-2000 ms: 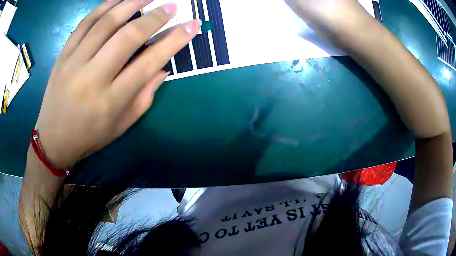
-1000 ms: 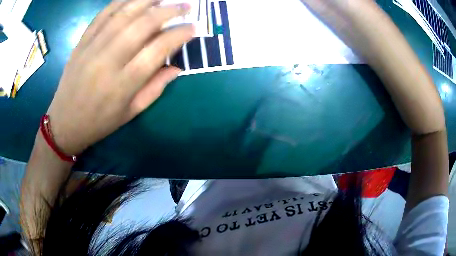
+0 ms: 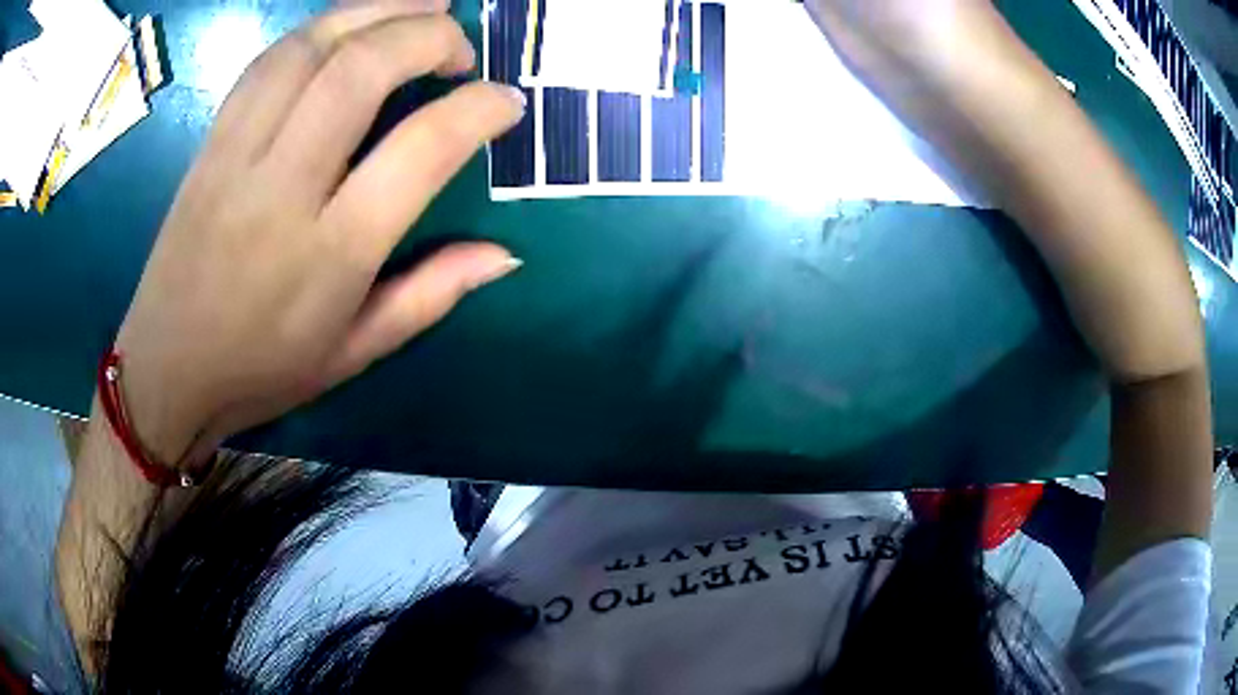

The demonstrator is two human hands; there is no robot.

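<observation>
The adhesive sheet [image 3: 815,129] lies on the green surface at the top centre, with dark bars [image 3: 618,140] on its left part and bare white to the right. A white display module [image 3: 604,44] with dark and yellow edges lies over the bars, cut off by the top edge. A small teal tab [image 3: 687,83] is at its right edge. My left hand [image 3: 312,204] is left of the module, fingers apart, holding nothing visible. My right hand [image 3: 916,27] is over the sheet's right part; its fingers are cut off by the top edge, so its hold is hidden.
Loose white modules [image 3: 68,95] with yellow edges lie in a pile at the upper left. Spare adhesive sheets [image 3: 1178,122] with dark bars lie at the upper right, beyond my right forearm. A red object [image 3: 998,513] is below the bench edge.
My left hand has come off the module and its thumb and fingers have spread. The module and the sheet's bars now show more fully and sit further right in view.
</observation>
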